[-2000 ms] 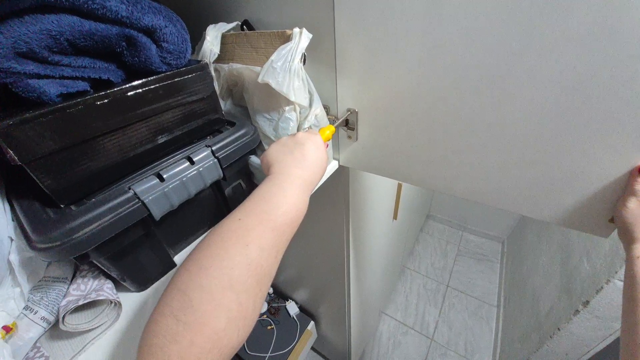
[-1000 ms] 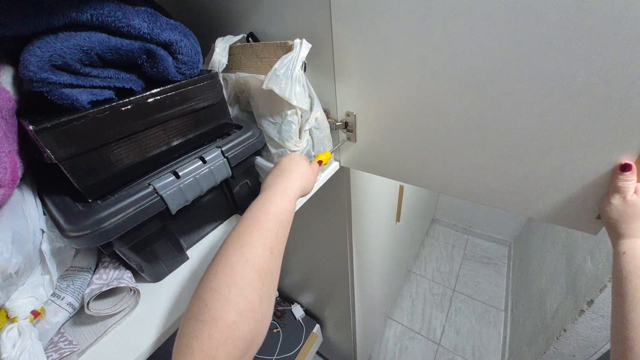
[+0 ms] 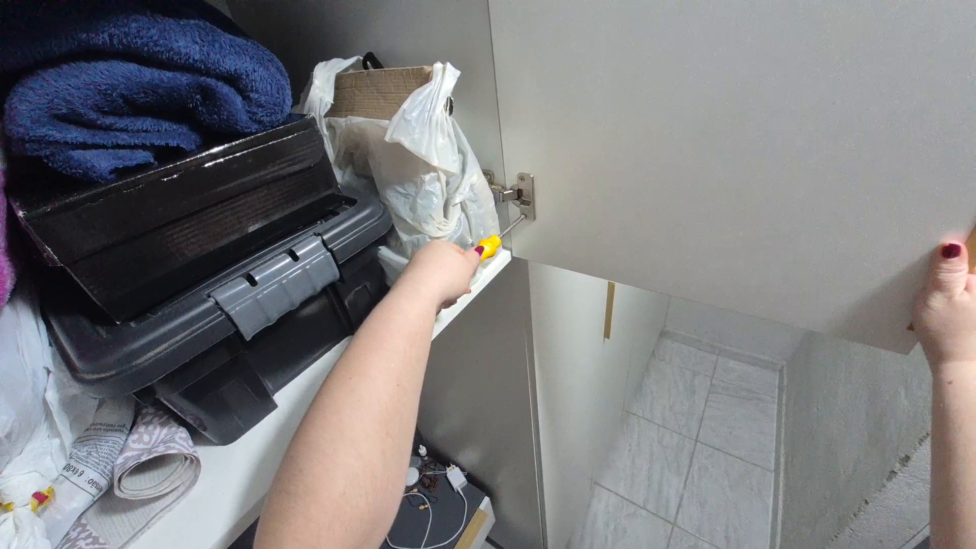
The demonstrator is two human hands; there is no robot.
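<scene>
My left hand (image 3: 446, 268) is closed around the yellow handle of a screwdriver (image 3: 490, 245). Its shaft points up and right, with the tip at the lower screw of a metal cabinet hinge (image 3: 526, 197). That hinge joins the cabinet's side panel to a light grey door (image 3: 709, 152), which stands open. At the far right, my right hand (image 3: 945, 305) grips the outer edge of the door, its thumb on the near face and the other fingers mostly hidden.
A white shelf (image 3: 305, 404) holds a black toolbox (image 3: 297, 282), an open black box (image 3: 183, 206), a blue fleece blanket (image 3: 152, 84), a white plastic bag (image 3: 427, 168) with cardboard, and a rolled patterned mat (image 3: 156, 465). Cables (image 3: 427, 511) lie below; a rough wall (image 3: 854, 427) stands right.
The screwdriver tip has gone from the hinge's middle, two seconds ago, down to its lower screw. My left hand has moved lower with it. My right hand still holds the door edge.
</scene>
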